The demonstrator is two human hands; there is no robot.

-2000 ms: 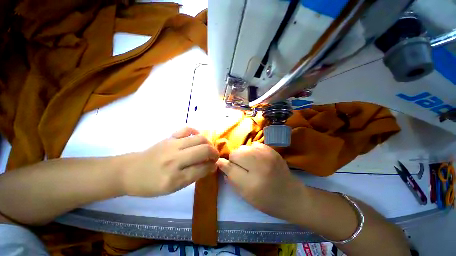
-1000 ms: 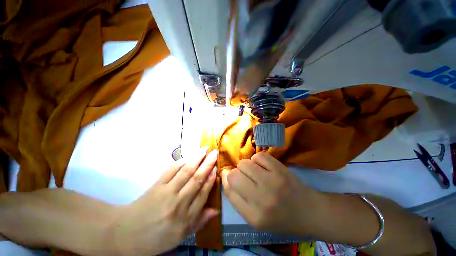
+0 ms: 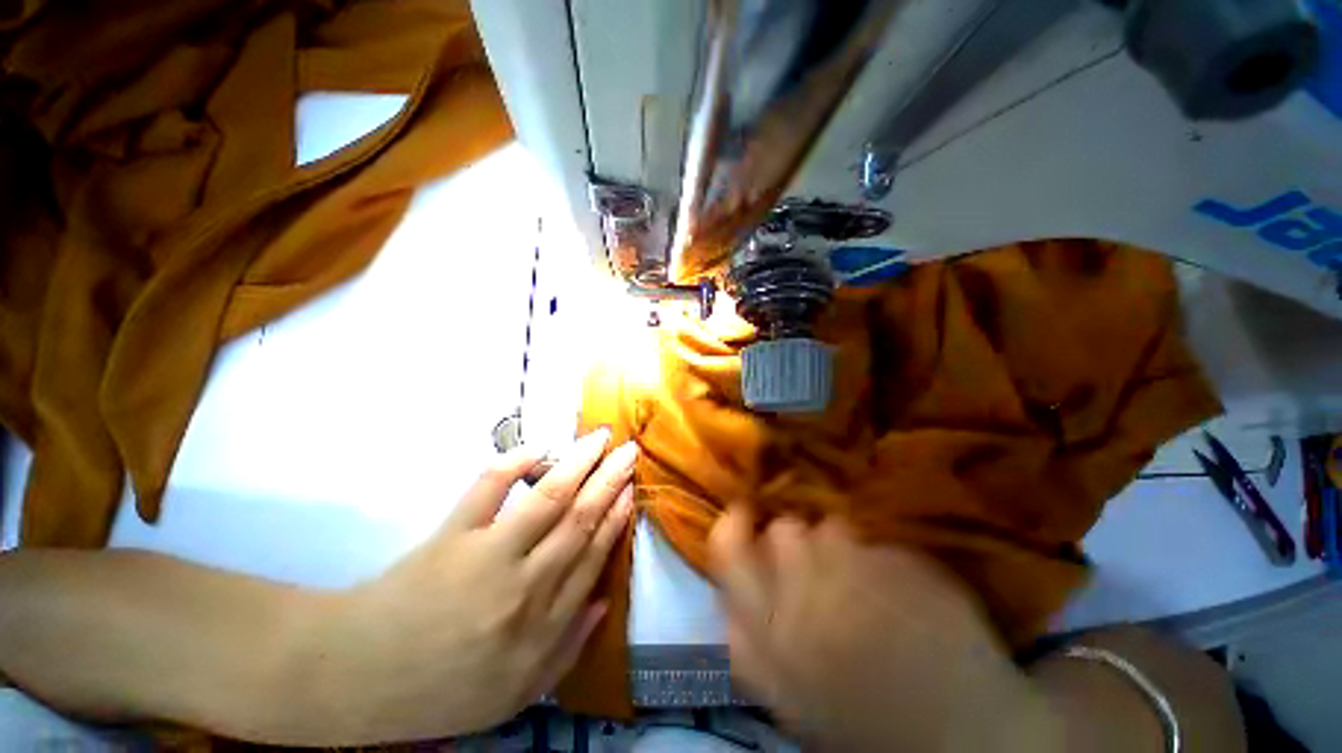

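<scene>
The rust-brown garment piece [image 3: 1016, 397] lies bunched right of the needle, under the machine arm, and spreads toward the table's front. A narrow band [image 3: 601, 680] of the same colour runs from the brightly lit presser foot area [image 3: 648, 287] down over the front edge. My left hand [image 3: 515, 589] lies flat with its fingertips on the band, just in front of the foot. My right hand [image 3: 854, 625] is blurred, at the lower edge of the garment piece; its fingertips are unclear, so I cannot tell if it grips the cloth.
A large rust pile [image 3: 162, 177] lies at left. The white sewing machine [image 3: 1030, 162] with a ribbed grey knob [image 3: 786, 375] stands above the hands. Dark snips [image 3: 1248, 500] lie at right, beside partly visible orange handles [image 3: 1335, 464]. A grey ruler strip [image 3: 684, 687] runs along the front edge.
The garment piece has spread toward the front and right. My right hand has moved down and right, away from the band. My left hand has gone from pinching to lying flat on the band.
</scene>
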